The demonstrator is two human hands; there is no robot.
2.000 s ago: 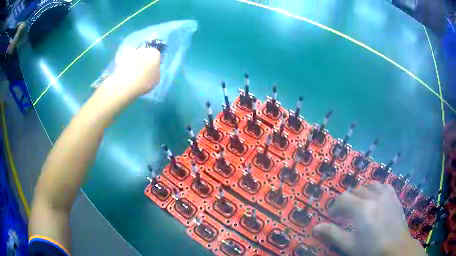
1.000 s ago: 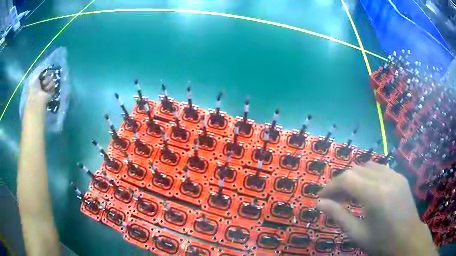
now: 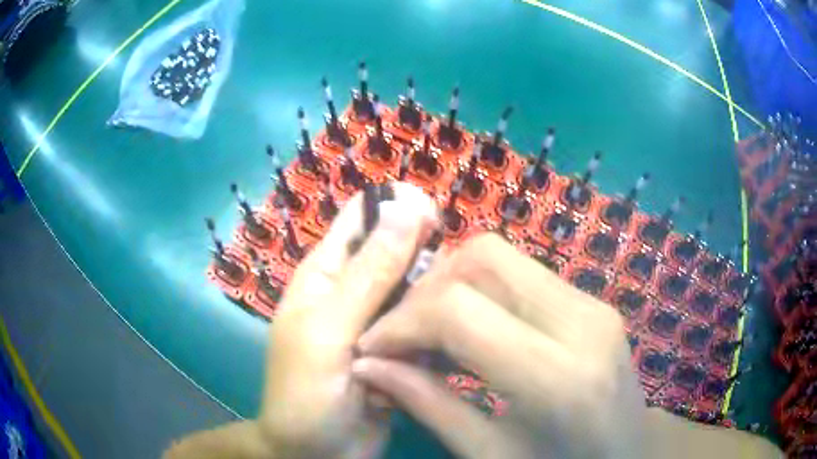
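My left hand (image 3: 336, 296) is closed around several black-and-white lead pieces (image 3: 378, 202), whose ends show past its fingers, above the red circuit board panels (image 3: 658, 318). My right hand (image 3: 511, 332) meets it from the right, thumb and index fingertip together at the left palm. Whether a piece is between those fingertips cannot be told. Black leads with white bands stand upright from many board units, mostly along the far and left rows. The hands hide the near middle of the panels.
A clear plastic bag (image 3: 184, 76) with loose black-and-white pieces lies at the upper left. More red panels (image 3: 788, 233) crowded with leads lie beyond the yellow line at the right. A blue sheet or bin (image 3: 784, 63) shows at the far upper right.
My left hand has left the plastic bag and come to the middle with leads in it. My right hand has moved left from the right side of the panels to meet it. The view has shifted.
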